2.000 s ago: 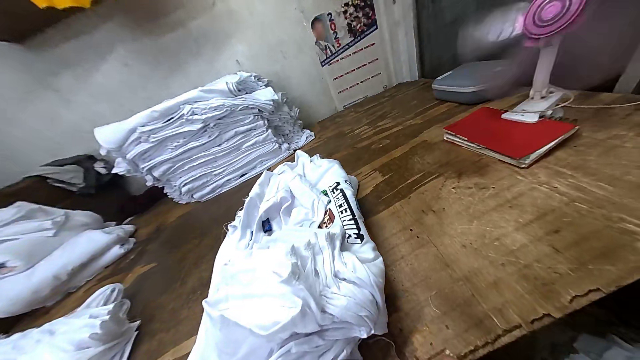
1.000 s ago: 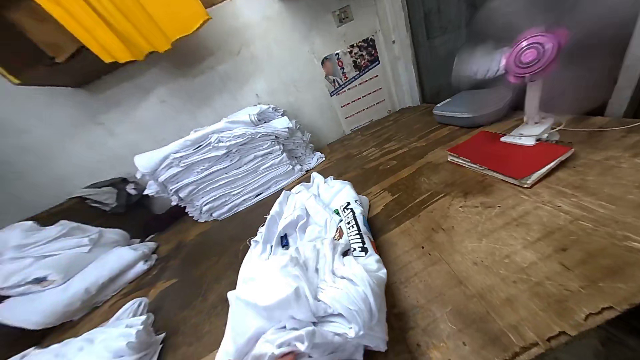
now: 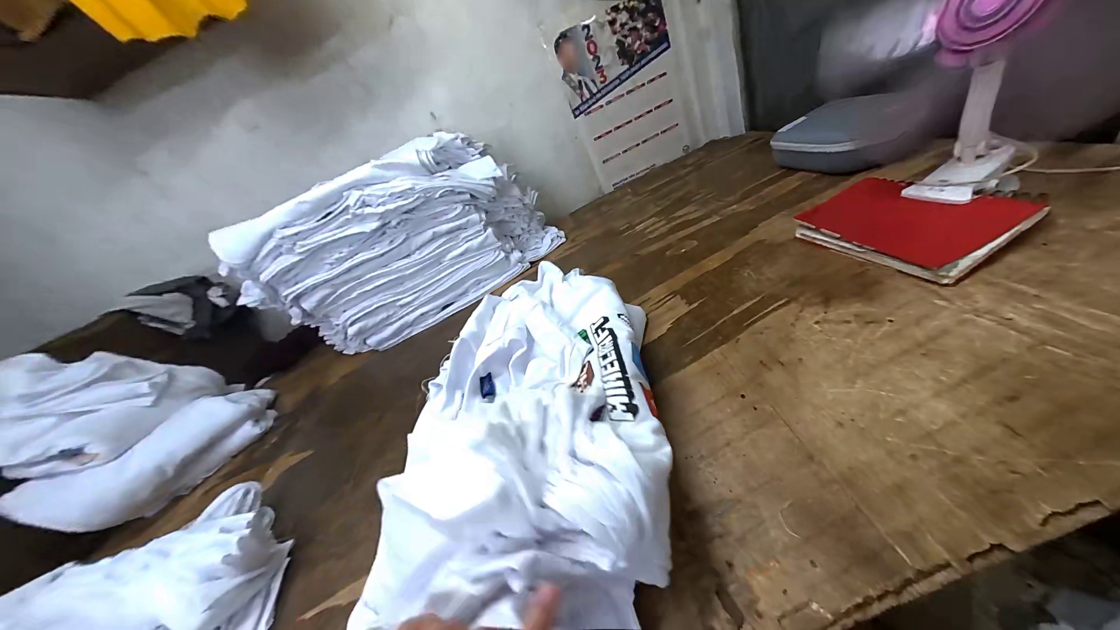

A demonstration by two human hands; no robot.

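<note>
A pile of white printed shirts (image 3: pixel 525 455) lies bunched on the wooden table, with a dark neck label and a printed front on its right side. Blurred fingertips (image 3: pixel 541 605) touch the near end of this pile at the bottom edge of the view. Which hand they belong to, or whether both hands are there, I cannot tell; the palms are out of view and the grip does not show. Beyond the pile stands a tall stack of folded white cloth (image 3: pixel 394 245). Two lower heaps of white cloth (image 3: pixel 131 429) (image 3: pixel 175 577) are to the left.
On the wooden table (image 3: pixel 831 420), a red notebook (image 3: pixel 919 223) lies at the right under the base of a pink and white fan (image 3: pixel 976 114). A grey case (image 3: pixel 831 136) is behind it. A calendar (image 3: pixel 626 96) hangs on the wall; yellow cloth (image 3: pixel 157 17) hangs at the upper left.
A few blurred fingertips now show at the near end of the shirt pile; one second ago only a small bit of a finger showed there. The view has tilted down.
</note>
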